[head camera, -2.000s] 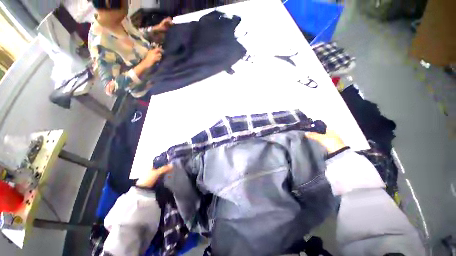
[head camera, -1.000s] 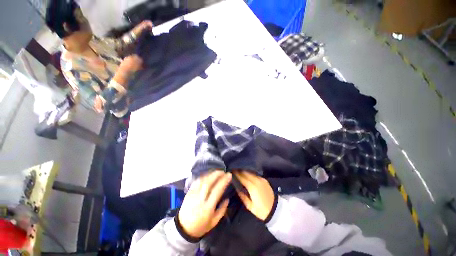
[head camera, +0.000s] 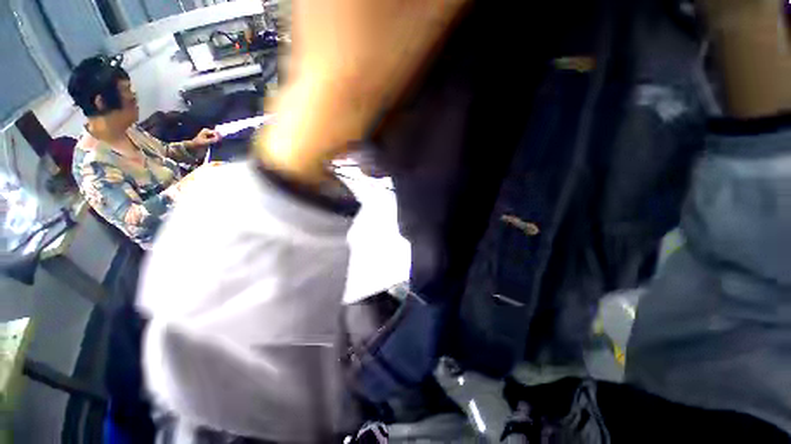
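A dark denim jacket hangs raised, close to the camera, filling the centre and right. Tan-stitched marks show on its dark front strip. My left hand is large and blurred at the top centre, against the jacket's left edge; its fingers are cut off by the top edge or hidden by cloth. My right hand is beyond the top right edge; only the bare wrist and grey sleeve show, right of the jacket. The fingers' grip is not visible on either side.
A person in a patterned top sits at the left, hands near the white table, which is mostly hidden behind my sleeve and the jacket. A machine or equipment stand is at the back. Dark cloth lies low at the right.
The garment has risen from the lap and table edge to close before the camera. My hands have moved up and far apart. The view has tilted up, and the person appears lower.
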